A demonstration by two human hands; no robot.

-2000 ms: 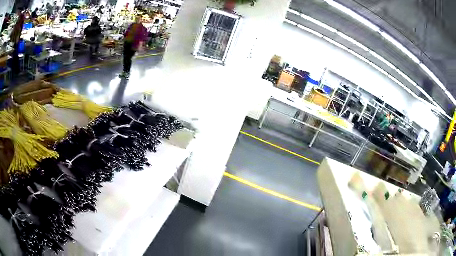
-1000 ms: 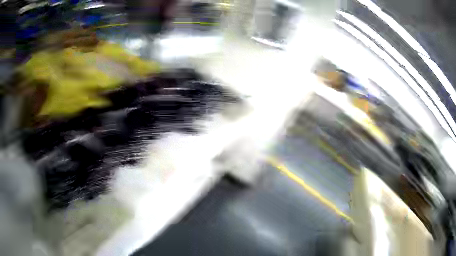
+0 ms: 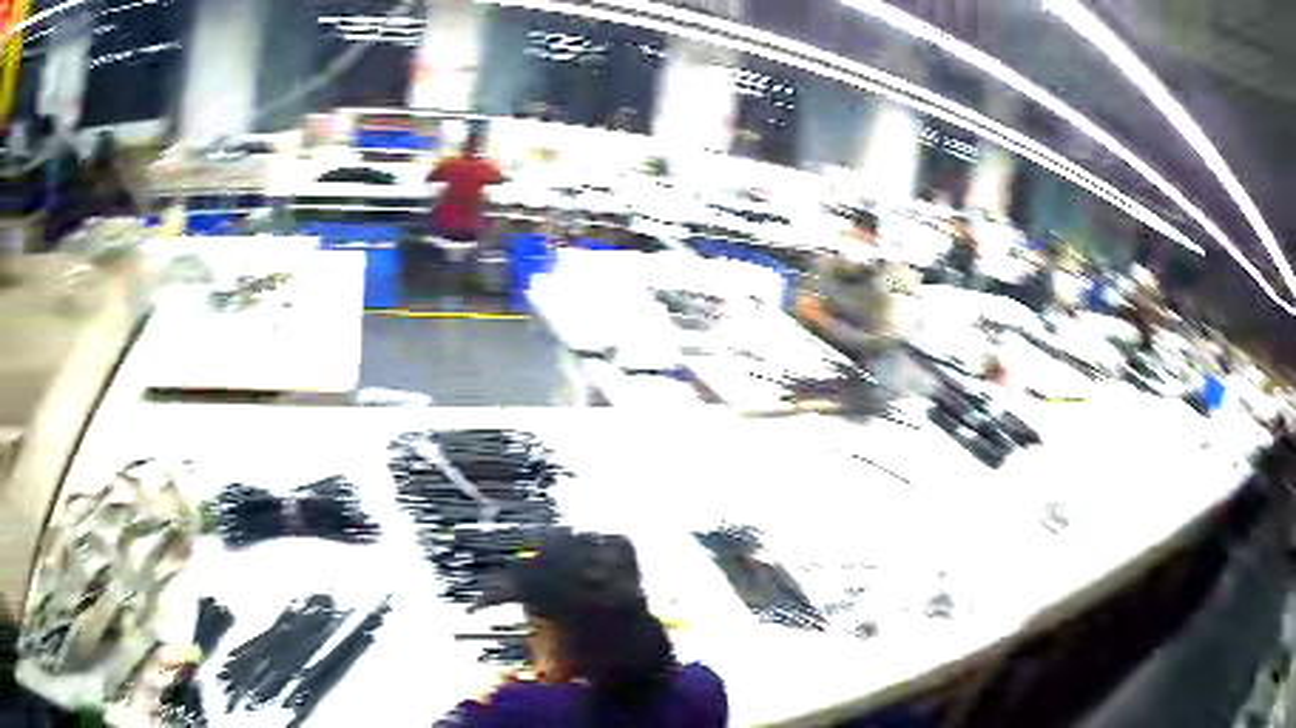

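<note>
Neither of my hands is in the picture. A wide white worktable [image 3: 881, 569] lies in front of me. On it are a tied black bundle [image 3: 292, 511], a large pile of black straps [image 3: 476, 498], loose black straps [image 3: 299, 654] at the lower left and a smaller dark bundle [image 3: 763, 576] near the middle. A heap of striped beige-and-dark bundles [image 3: 114, 569] lies at the table's left end. A person in purple [image 3: 583, 640] with a dark head covering or hair is at the near side and hides part of the strap pile.
A wooden bin or board [image 3: 50, 341] stands at the left edge. Another white table [image 3: 256, 334] is behind it. A person in red [image 3: 465, 199] stands in the far aisle, and another person [image 3: 853, 292] is at the table's far side. Crumpled clear material [image 3: 867, 597] lies right of centre.
My view has swung from the black and yellow bundles, pillar and aisle to a different worktable with people around it. The frame one second ago is heavily blurred.
</note>
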